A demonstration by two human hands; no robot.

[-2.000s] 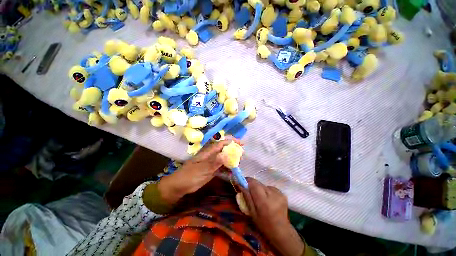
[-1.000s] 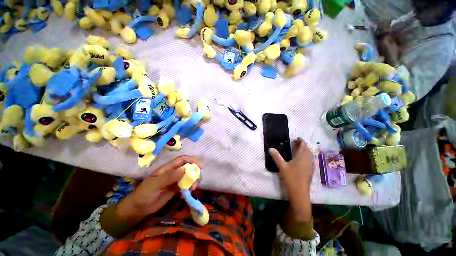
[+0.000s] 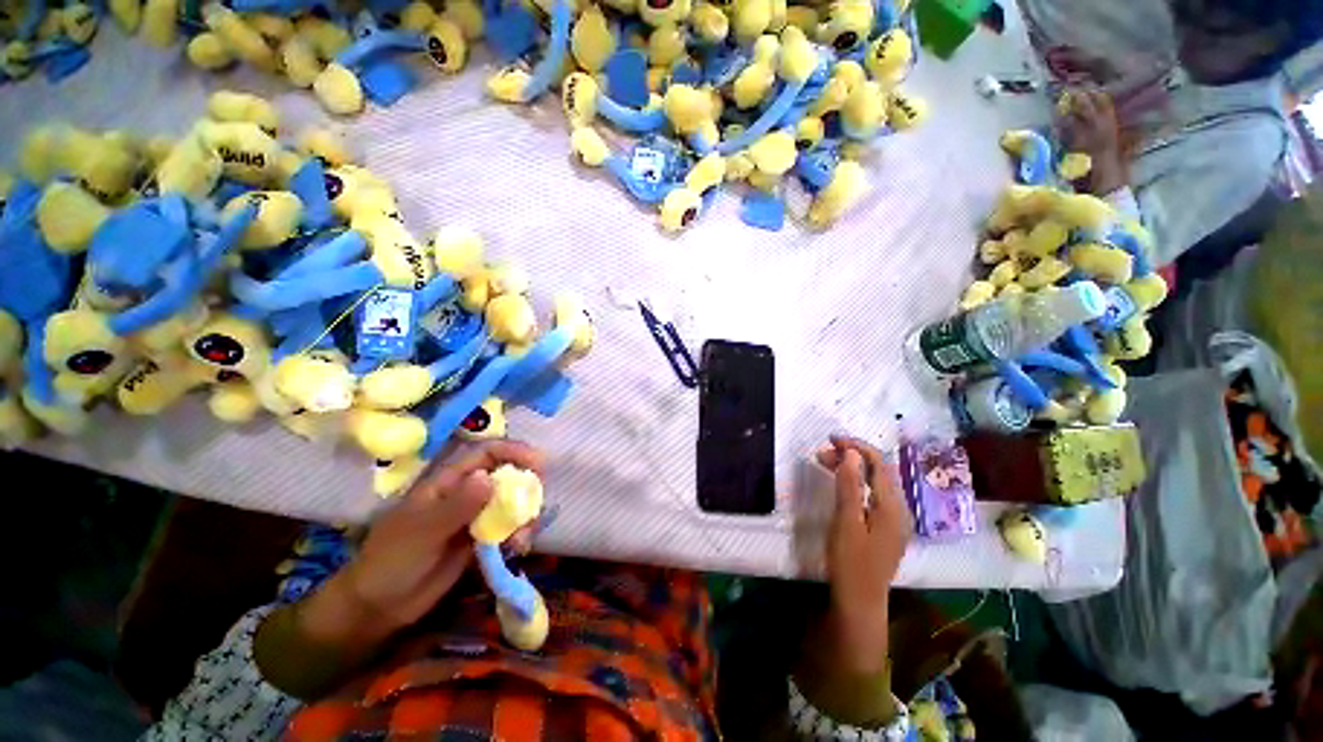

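Observation:
My left hand (image 3: 443, 515) holds a plush limb (image 3: 507, 580), a slim blue tube with a yellow ball at each end, above the orange-black checked apron. My right hand (image 3: 868, 510) is raised at the table's front edge, between the smartphone and the small purple box (image 3: 939, 490). Its thumb and fingertips are close together; whether something thin is between them cannot be made out. The black smartphone (image 3: 737, 428) lies flat on the cloth. Dark thread snips (image 3: 669, 345) lie at its upper left corner.
Heaps of yellow-and-blue plush toys (image 3: 218, 290) lie at left, along the back (image 3: 726, 109) and at right (image 3: 1066, 247). A clear bottle (image 3: 1001, 331) lies against the right heap. A yellow-green tin (image 3: 1091, 463) stands beside the purple box. Another person's hand (image 3: 1091, 131) shows at upper right.
My right hand has left the plush limb, touched the smartphone, then moved right off it. The phone now lies further left, close to the snips. My left hand keeps the limb. The view has shifted right.

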